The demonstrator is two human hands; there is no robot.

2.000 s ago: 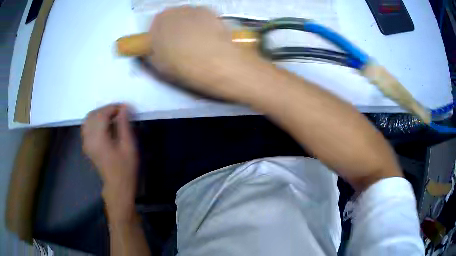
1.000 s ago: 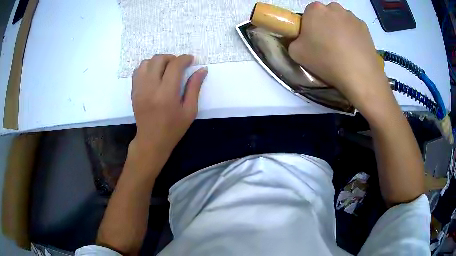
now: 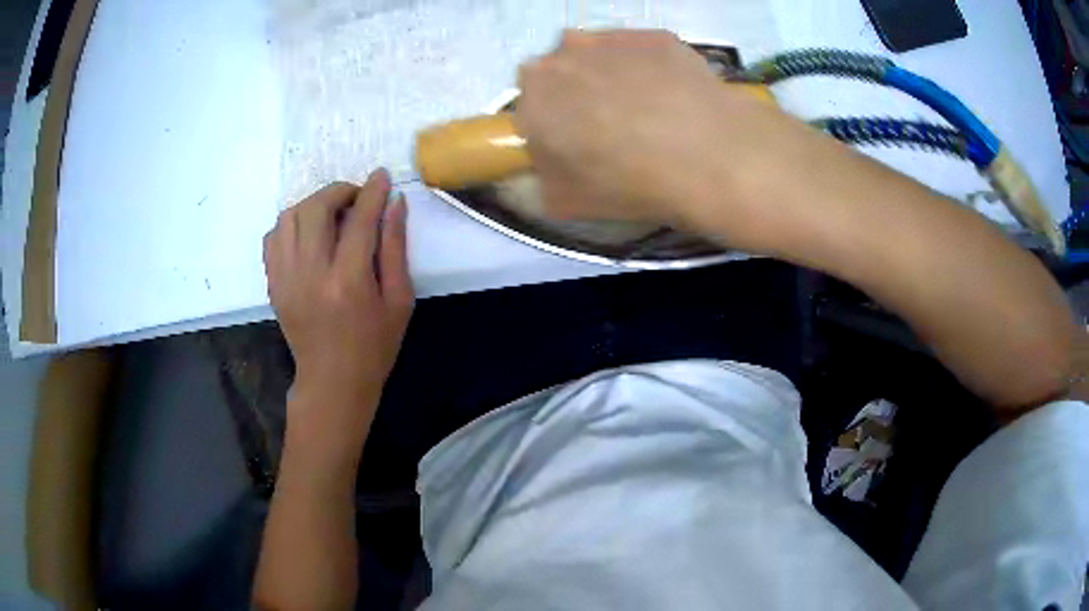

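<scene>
A beige, coarse-woven fabric panel (image 3: 394, 84) lies on the white pressing table cover (image 3: 155, 155). My left hand (image 3: 340, 257) rests at the panel's near left edge, thumb and fingertips close together on the cloth edge just left of the iron. My right hand (image 3: 621, 131) grips the yellow-brown handle of the steam iron (image 3: 561, 233). The iron's shiny metal body lies over the near edge of the panel, its tip pointing left toward my left fingers. My right hand and forearm hide part of the iron and cloth.
A black iron rest pad (image 3: 917, 22) lies at the far right. Blue and dark coiled hoses (image 3: 943, 102) run right from the iron. A brown strip (image 3: 54, 179) lies along the left side, beside a small black object (image 3: 54, 54). Scraps (image 3: 862, 451) show below the table.
The iron has moved left along the near cloth edge, from the right of the panel to close beside my left fingers. My left hand has shifted slightly left and nearer, fingers now drawn together.
</scene>
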